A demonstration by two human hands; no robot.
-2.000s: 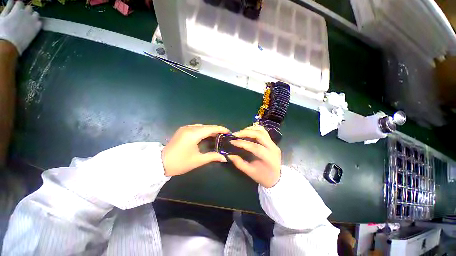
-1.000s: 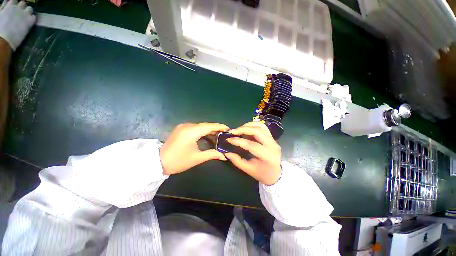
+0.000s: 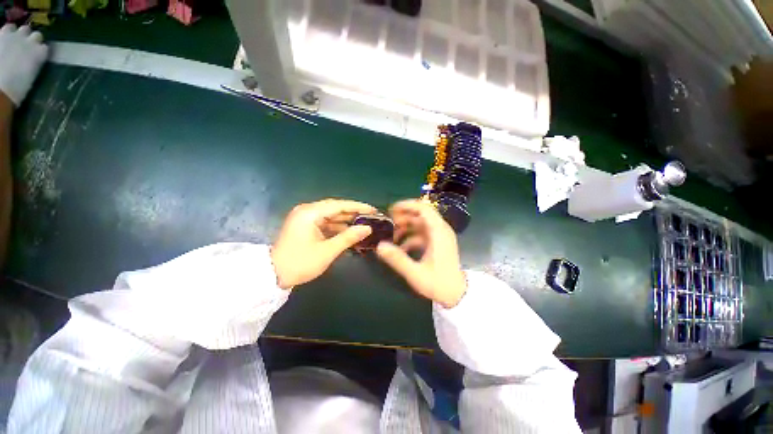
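My left hand (image 3: pixel 318 241) holds a small dark watch piece (image 3: pixel 374 232) with a shiny rim between thumb and fingers. My right hand (image 3: pixel 428 253) is at the piece's right side, blurred, with thumb and fingers apart; whether it touches the piece is unclear. A row of overlapping dark screen assemblies (image 3: pixel 462 161) with orange-gold tails along its left side lies just beyond my right hand. A watch case (image 3: pixel 562 275) with a silvery rim lies alone on the green mat to the right.
Tweezers (image 3: pixel 269 103) lie by the white rail (image 3: pixel 136 61). A white blister tray (image 3: pixel 415 63) is behind it. A white bottle (image 3: pixel 614 195), crumpled wipes (image 3: pixel 559 169) and a clear pocket tray (image 3: pixel 697 280) are at right. A gloved hand (image 3: pixel 21 63) rests far left; coloured clips (image 3: pixel 178 10) lie behind.
The watch piece has turned so its dark face shows more. My right hand's fingers have opened and moved off the piece's face. The whole view has shifted slightly.
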